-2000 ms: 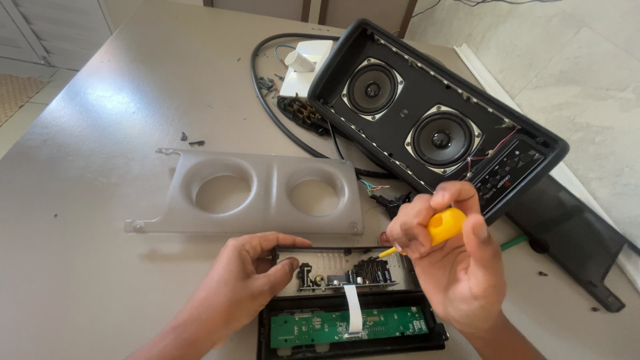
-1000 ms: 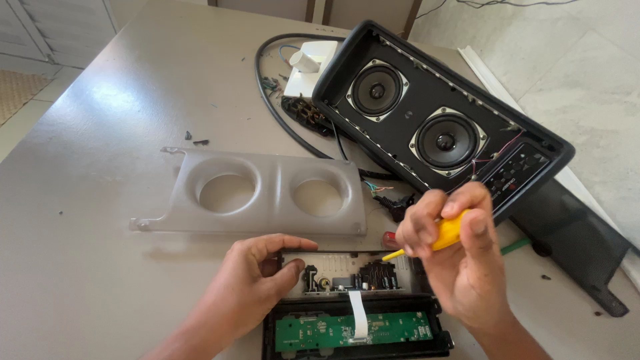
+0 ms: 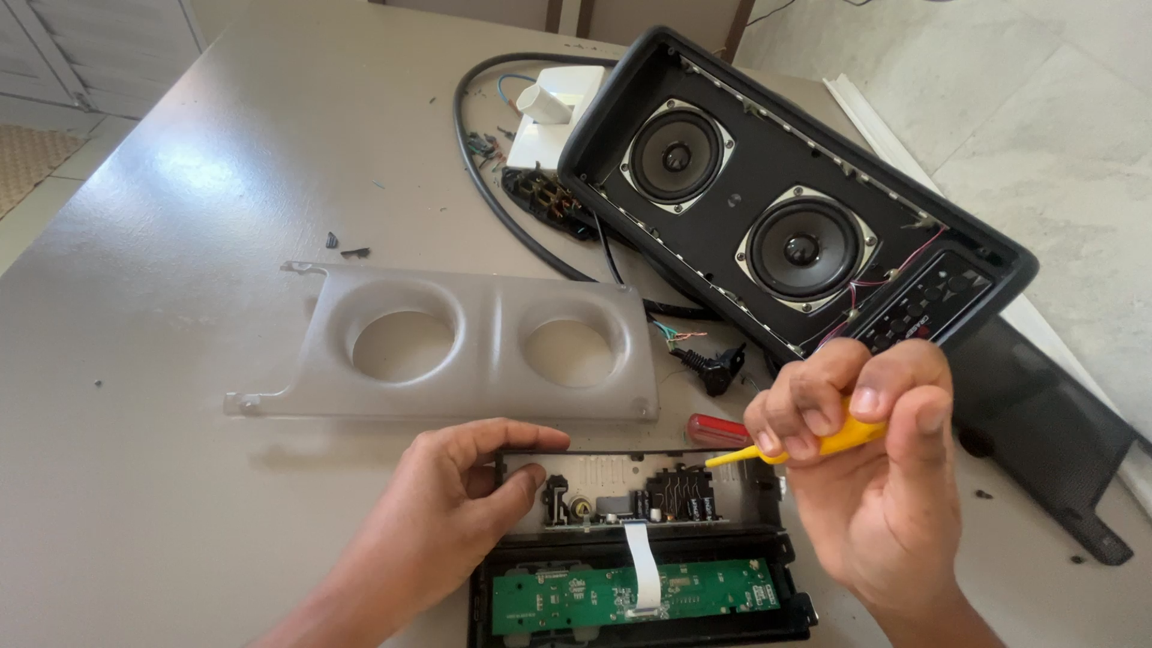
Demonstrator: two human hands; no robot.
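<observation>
My left hand [image 3: 468, 504] grips the upper left corner of an opened black electronics housing [image 3: 801, 576], thumb inside its rim. My right hand [image 3: 864, 468] holds a yellow-handled screwdriver [image 3: 832, 438], its yellow shaft pointing left above the housing's upper right part. Inside the upper half are a metal plate, capacitors and a black heat sink [image 3: 681, 493]. A white ribbon cable [image 3: 643, 567] runs down to a green circuit board [image 3: 540, 600] in the lower half. Behind the housing lies a red-handled screwdriver [image 3: 717, 430], partly hidden by my right hand.
A translucent plastic panel [image 3: 492, 360] with two round openings lies behind my left hand. Farther right is a black speaker box [image 3: 733, 198] with two drivers, beside a black mesh grille [image 3: 1044, 414]. A black cable [image 3: 463, 135], a white plug adapter [image 3: 576, 99] and loose plastic bits lie around.
</observation>
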